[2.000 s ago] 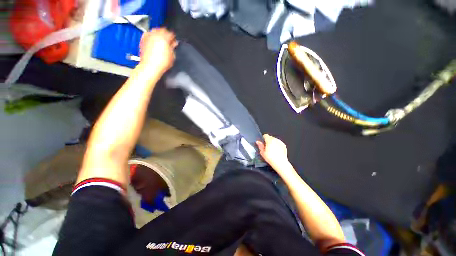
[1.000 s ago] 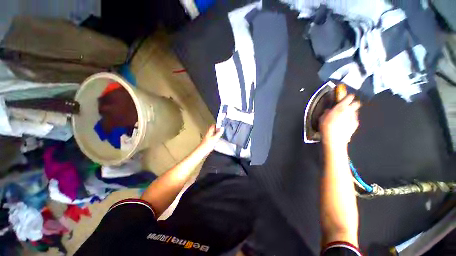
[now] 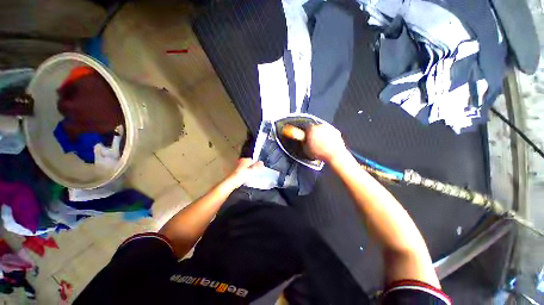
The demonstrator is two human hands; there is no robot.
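Observation:
A dark grey-blue garment panel [image 3: 332, 59] with white interlining strips [image 3: 273, 89] lies lengthwise on the black ribbed pressing table [image 3: 396, 140]. My left hand [image 3: 246, 171] pinches the panel's near left edge, by the table edge. My right hand [image 3: 322, 143] grips the handle of the steam iron [image 3: 292, 132]. The iron rests on the near part of the panel, its pale-rimmed tip pointing to the upper left, just right of my left hand. It hides the cloth under it.
A heap of grey and white panels [image 3: 426, 59] lies at the far right of the table. The iron's blue hose and wrapped cable [image 3: 453, 189] run right. A cream waste bucket [image 3: 134, 128] and scattered scraps [image 3: 27, 205] are on the floor at left.
My right hand took hold of the iron and brought it left onto the panel. My left hand let go of the panel's far end and now holds its near edge.

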